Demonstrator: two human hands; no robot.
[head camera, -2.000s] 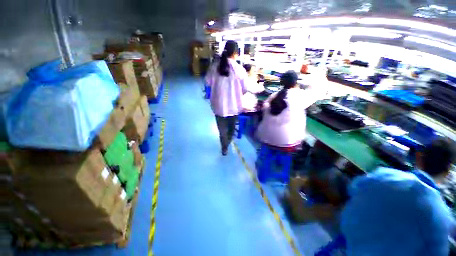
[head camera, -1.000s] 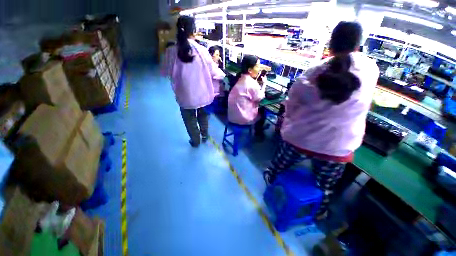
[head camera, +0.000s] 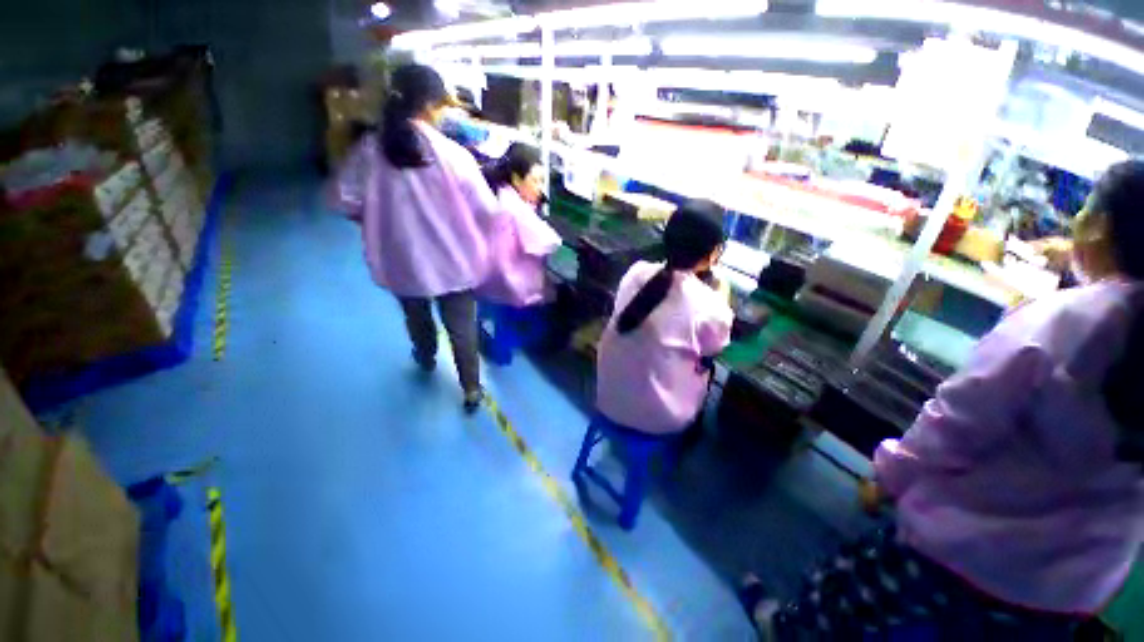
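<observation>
Neither of my hands is in view. The blue aisle floor (head camera: 339, 502) lies in front of me, with yellow-black tape (head camera: 565, 502) along its right side. A person in a pink smock (head camera: 427, 213) stands in the aisle, back towards me. Another person in pink (head camera: 659, 339) sits on a blue stool (head camera: 621, 458) at the bench. A person in pink with patterned trousers (head camera: 1029, 439) is close at the right. Black trays (head camera: 784, 376) stand in a stack at the green-topped bench (head camera: 803, 329).
Stacked cartons (head camera: 94, 251) stand along the left side on a blue base. A large brown carton (head camera: 63, 527) is cut off at the lower left. Another seated person in pink (head camera: 517, 245) is farther along the bench. White shelf posts (head camera: 928, 238) and bright lights line the bench.
The view has moved forward along the aisle. The blue-smocked person and blue-wrapped box have left the picture. The nearest person in pink now sits farther right and closer. The left cartons have shifted past.
</observation>
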